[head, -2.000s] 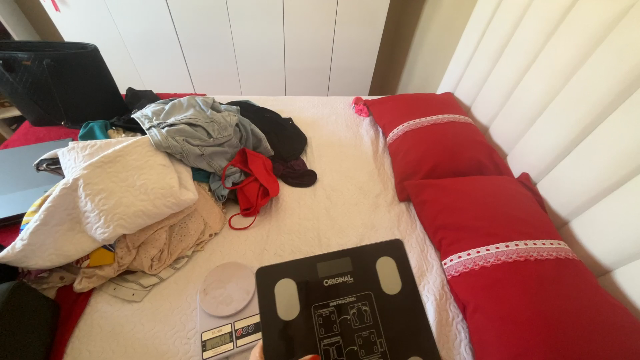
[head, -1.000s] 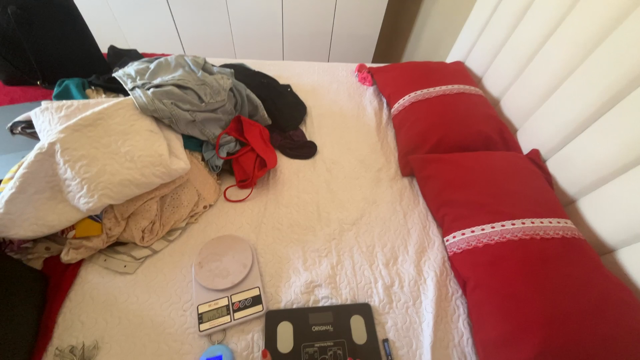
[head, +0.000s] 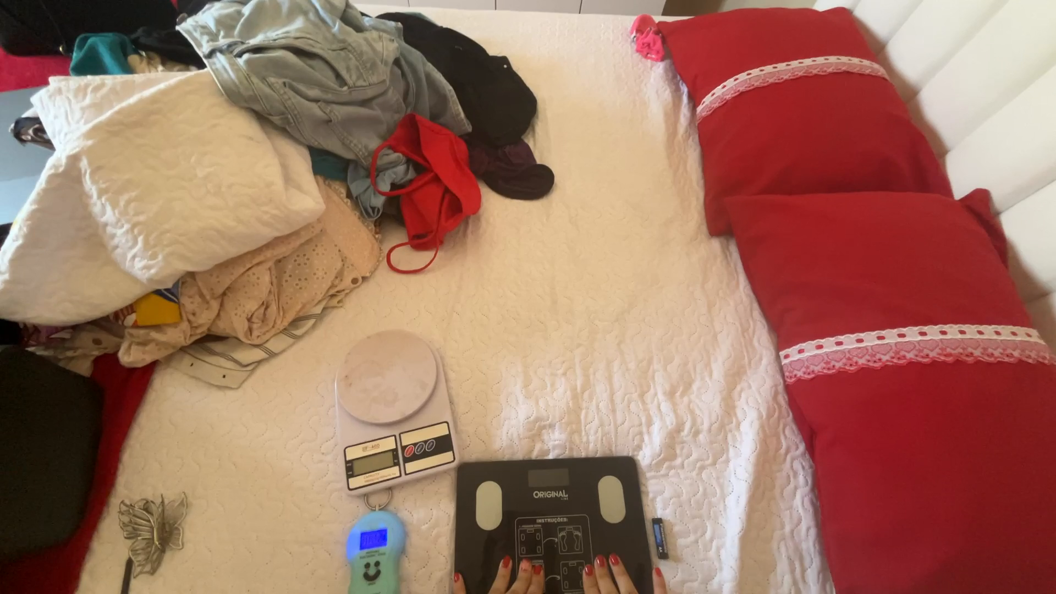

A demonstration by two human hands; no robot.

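A black glass bathroom scale (head: 549,495) lies flat on the bed. At the bottom edge, my left hand (head: 516,576) rests its red-nailed fingertips on the scale's lower part, and my right hand (head: 612,576) does the same just right of it. Both palms are out of frame. Left of the bathroom scale is a white digital kitchen scale (head: 394,412) with a round platform. Below that, a light-blue hanging scale (head: 375,553) with a lit display and a metal ring lies on the bedspread. A small dark battery (head: 659,539) is to the right of the bathroom scale.
A clothes pile with a folded white quilt (head: 181,181), denim garment (head: 305,74) and red strappy garment (head: 429,181) covers the upper left. Red cushions (head: 891,272) line the right by a padded headboard (head: 990,107). A metallic butterfly ornament (head: 151,532) and dark object (head: 45,454) are lower left.
The bathroom scale, raised and tilted two seconds ago, now lies flat on the bed. Fingers of both hands now show on it. The view has tilted further down.
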